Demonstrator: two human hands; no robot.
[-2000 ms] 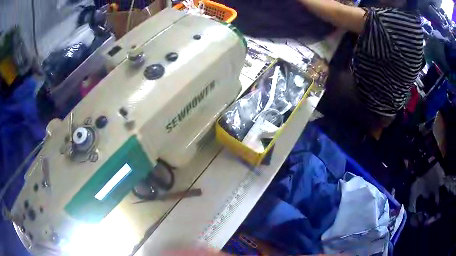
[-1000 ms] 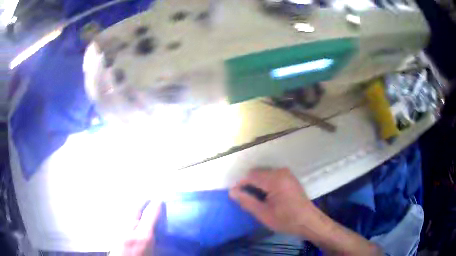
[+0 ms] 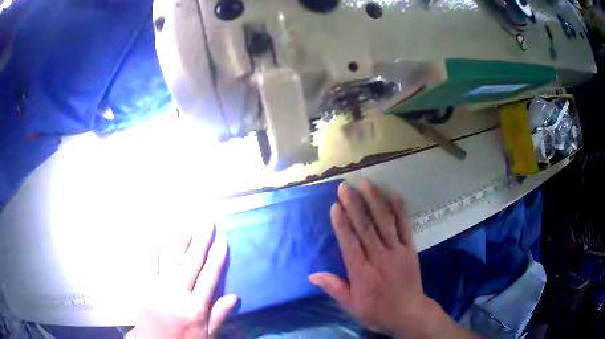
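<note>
A royal blue cloth piece [image 3: 282, 242] lies flat on the pale table at the front edge, below the sewing machine head [image 3: 232, 73]. My left hand [image 3: 189, 291] rests flat at the cloth's left edge, fingers pointing up, partly washed out by glare. My right hand [image 3: 378, 261] lies with fingers spread at the cloth's right edge. Neither hand grasps the cloth. A pale plastic tab [image 3: 285, 116] hangs from the head. The needle area is hidden in white glare.
A brownish strip [image 3: 443, 142] lies behind the right hand. A yellow box [image 3: 519, 139] with clear bags stands at the right. More blue cloth is heaped at the upper left [image 3: 73, 66] and below the table's right edge [image 3: 458, 271]. A ruler scale [image 3: 458, 206] runs along the table.
The view has swung left and closer to the machine's needle end. My right hand, curled around a small dark item one second ago, is now spread flat. The blue cloth shows more fully between both hands.
</note>
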